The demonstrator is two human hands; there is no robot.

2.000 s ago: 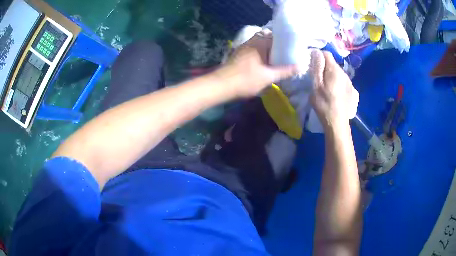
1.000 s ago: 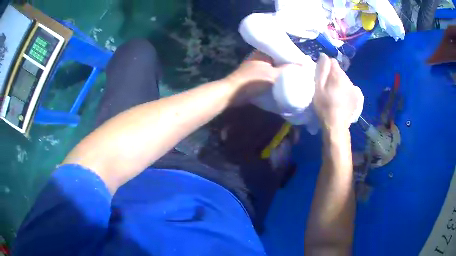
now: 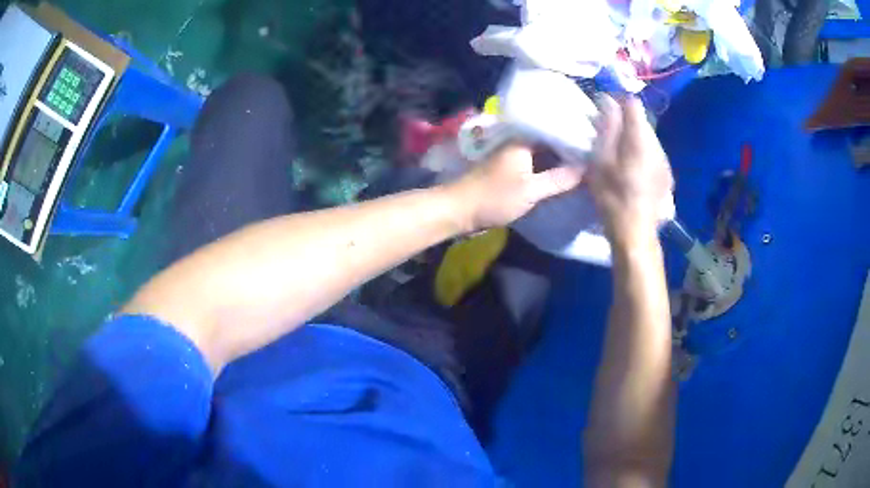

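A white plush unicorn (image 3: 548, 107) is held in front of me at the upper middle, partly blurred. Pink strands show at its left side and a yellow patch (image 3: 469, 267) hangs below. My left hand (image 3: 506, 189) grips its near side, thumb pointing right. My right hand (image 3: 630, 167) grips its right side, around the end of the metal nozzle (image 3: 685, 240). The nozzle's tip is hidden by the toy and hand.
Plush skins (image 3: 706, 43) are heaped at the top right. The nozzle mount (image 3: 725, 276) sits on the blue panel (image 3: 763, 381). A digital scale (image 3: 48, 143) rests on a blue stool (image 3: 143, 105) at left. A corrugated hose (image 3: 807, 33) stands top right.
The toy has turned in my hands; the long white limb is no longer seen, and pink strands and the yellow patch now show at left. My left hand has shifted slightly lower.
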